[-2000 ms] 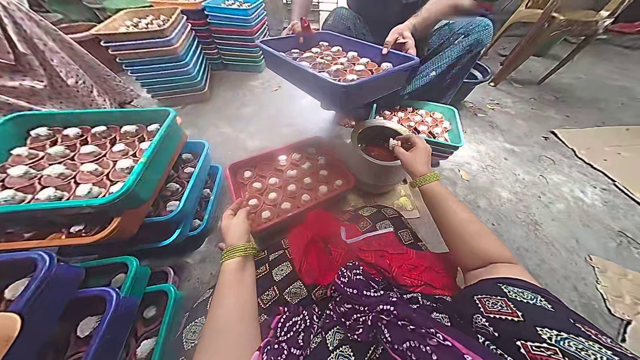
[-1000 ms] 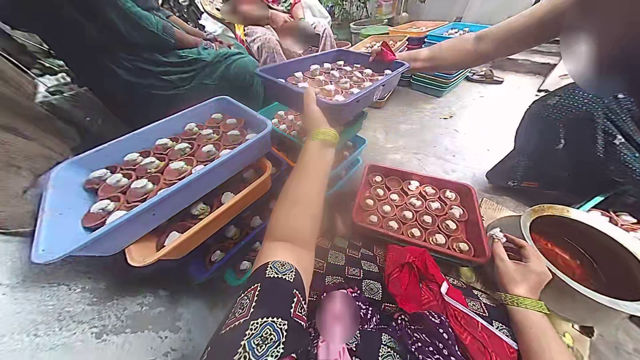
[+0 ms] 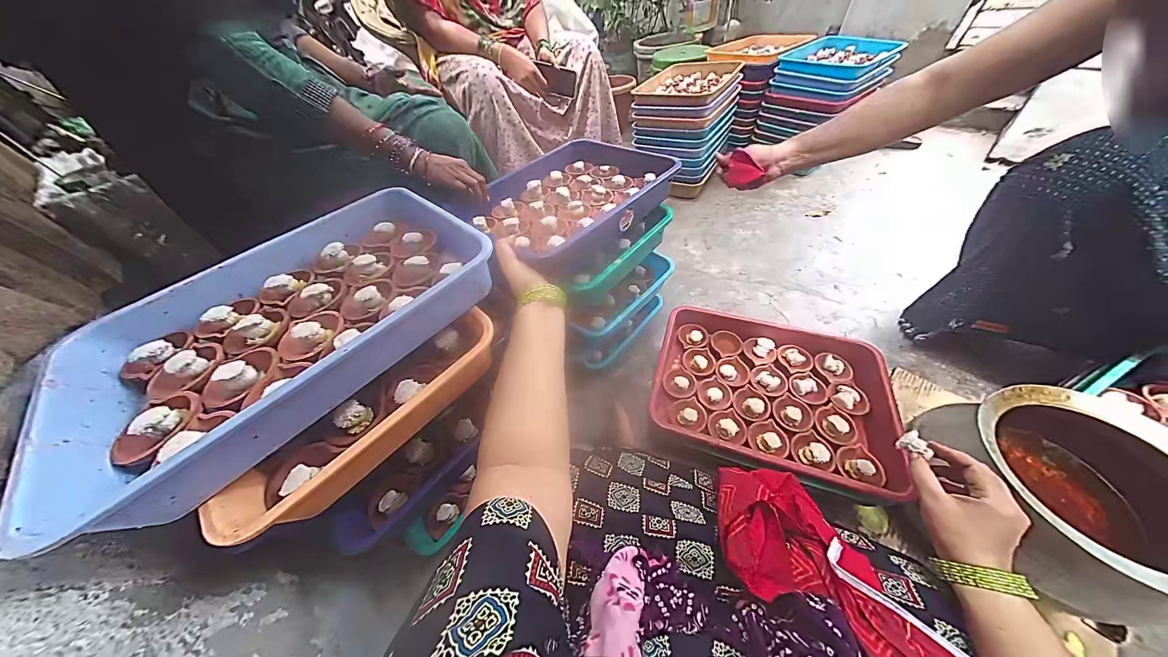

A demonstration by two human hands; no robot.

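Note:
My left hand is at the near end of a dark blue plastic tray of small clay cups with white tufts, fingers hidden under it. A co-worker's hand touches the tray's far left side, above a stack of green and blue trays. My right hand pinches a white tuft, like cotton, between the red tray and a metal pot of reddish-brown liquid. The red tray holds clay cups with white tufts; one cup at its back left shows no tuft.
A light blue tray tops an orange tray and others on my left. Tall tray stacks stand at the back. Two seated people are at the back left. At the right, another person's extended hand holds a red cloth-like piece.
The dark blue tray, earlier in a co-worker's hands, is now over the stack on the left, with my left hand at it. My left hand has left the red tray. The view has turned left.

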